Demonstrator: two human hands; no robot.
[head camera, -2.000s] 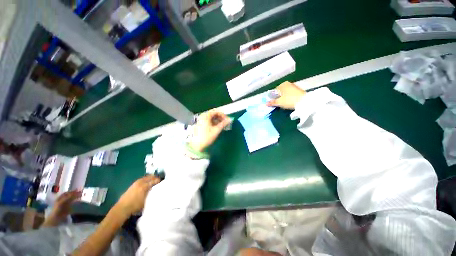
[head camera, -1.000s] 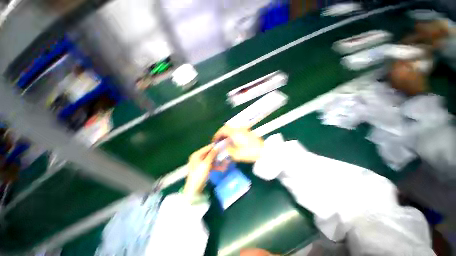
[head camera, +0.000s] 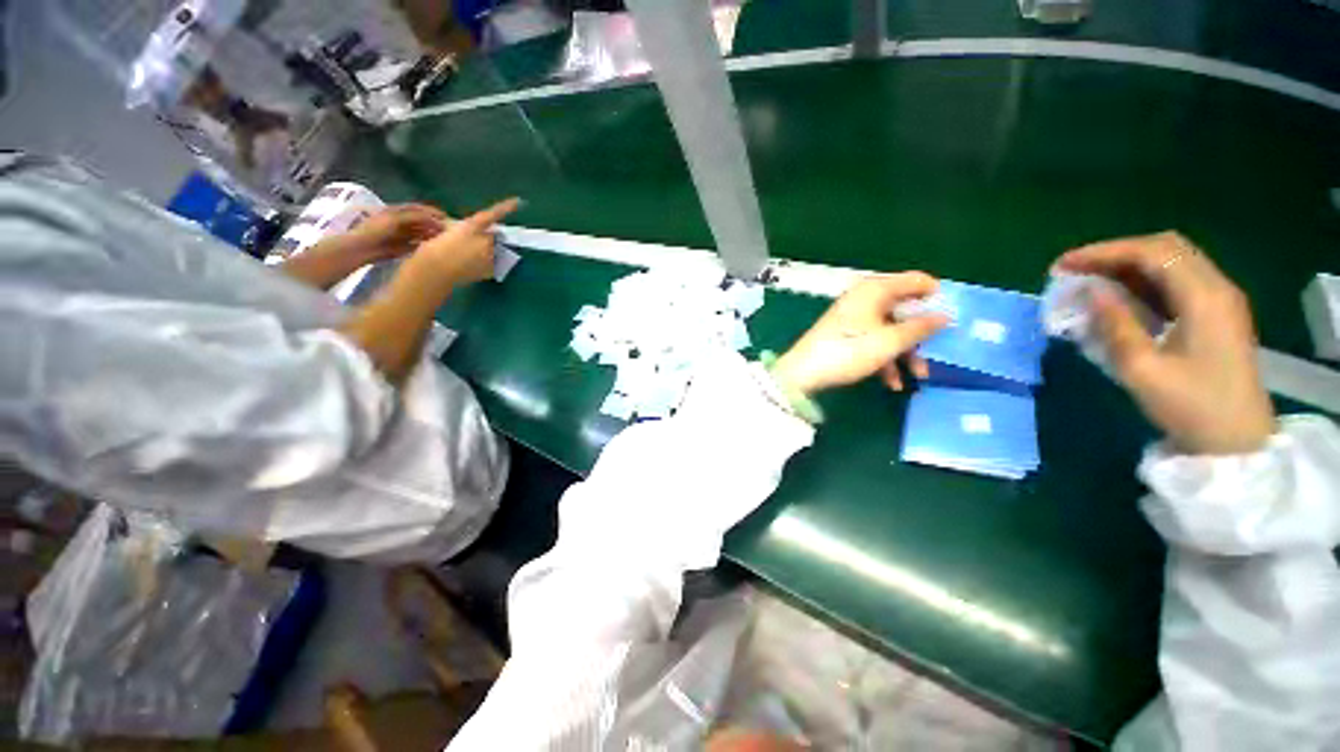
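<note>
Blue leaflets (head camera: 970, 428) lie in a fanned stack on the green bench in front of me. My left hand (head camera: 867, 335), with a green bracelet at the wrist, is at the left edge of the upper leaflets; a small pale piece shows at its fingertips. My right hand (head camera: 1176, 331) is just right of the leaflets and pinches a crumpled white bagged piece (head camera: 1076, 306). A heap of small whitish packets (head camera: 669, 335) lies on the bench left of my left hand, near the foot of the post.
A grey metal post (head camera: 703, 140) rises behind the packets. The pale rail (head camera: 588, 247) edges the bench, with the green conveyor (head camera: 882, 162) beyond. A co-worker's hands (head camera: 441, 262) work at the left. Part of a white box (head camera: 1324, 316) shows at the right edge.
The view has swung left, bringing the packet heap and co-worker into sight. My hands, together one second ago, are now apart on either side of the leaflets.
</note>
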